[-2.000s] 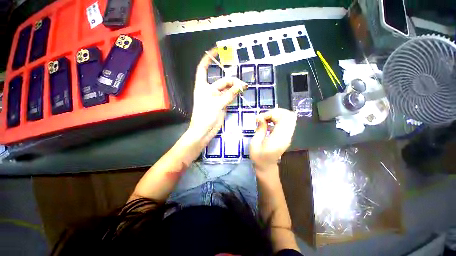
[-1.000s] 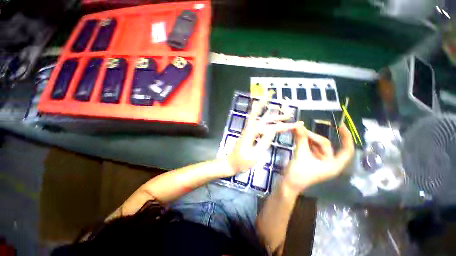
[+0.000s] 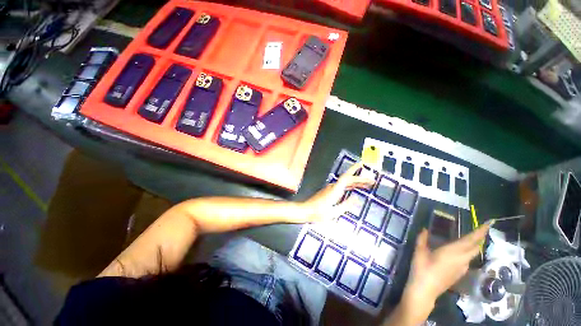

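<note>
The clear lens tray (image 3: pixel 336 294) holds rows of dark-bordered screen lenses and lies tilted on the green mat. My left hand (image 3: pixel 341 196) is over its upper left part, fingers curved and apart, with nothing visible in it. My right hand (image 3: pixel 444 262) is blurred, right of the tray, thumb apart from the fingers. A thin pale strip or tool (image 3: pixel 508 218) shows at its fingertips; I cannot tell if it is gripped. The keypad phone (image 3: pixel 444 224) lies beyond my right hand, which hides its lower part. The die-cut sheet (image 3: pixel 417 185) lies behind the tray.
A red foam tray (image 3: pixel 237 48) with purple phones (image 3: pixel 200 107) is at the left. Another lens tray (image 3: pixel 85 83) lies beyond it. Yellow tweezers or sticks (image 3: pixel 474 216), a dispenser (image 3: pixel 494 286) on wipes (image 3: pixel 470 310) and a fan (image 3: pixel 557 296) are at the right. More red trays (image 3: pixel 446 19) are behind.
The view has turned left, so things appear shifted and tilted. My hands have moved apart; my right hand is now nearer the dispenser, with its fingers stretched out to the right.
</note>
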